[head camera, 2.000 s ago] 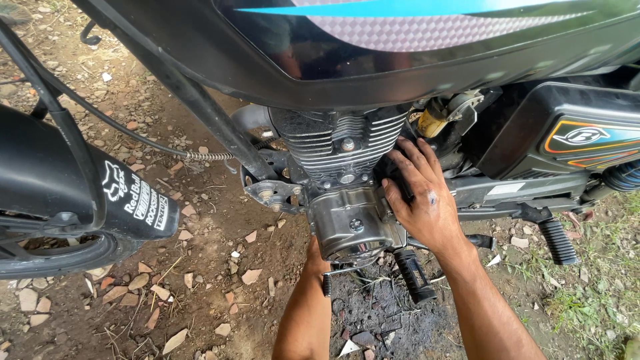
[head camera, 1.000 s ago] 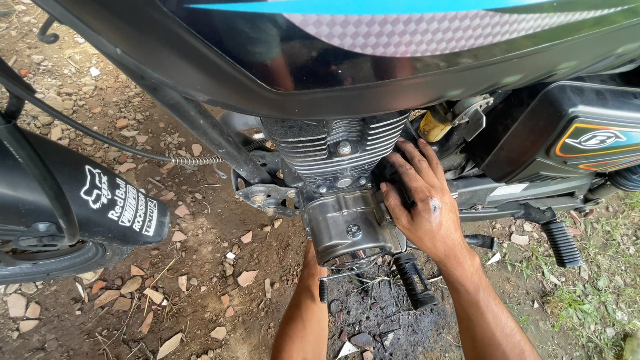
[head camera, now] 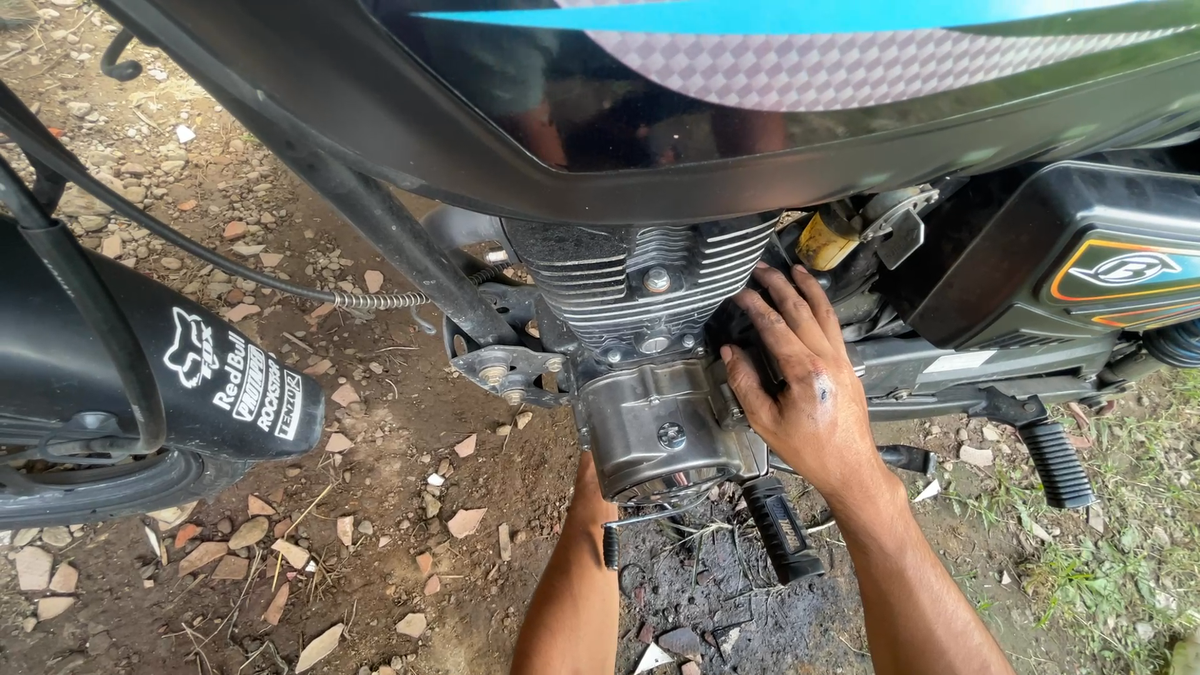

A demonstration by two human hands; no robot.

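My right hand (head camera: 802,375), with dark smudges on its back, rests against the rear of a motorcycle's engine, its fingers spread beside the finned cylinder (head camera: 647,281). Whether its hidden fingertips grip anything cannot be seen. My left forearm (head camera: 572,591) rises from the bottom and passes behind the metal crankcase cover (head camera: 656,431); the left hand itself is hidden there. Below the cover are the gear lever (head camera: 611,544) and a rubber footpeg (head camera: 783,530). A yellow part (head camera: 825,239) sits just above my right fingers.
The black fuel tank (head camera: 656,178) overhangs the engine. A front mudguard (head camera: 159,347) and cable (head camera: 234,277) are at left. A black side cover (head camera: 1059,262) and rear footpeg (head camera: 1057,464) are at right. Stony soil (head camera: 375,562) bears broken shards and a dark wet patch (head camera: 684,591).
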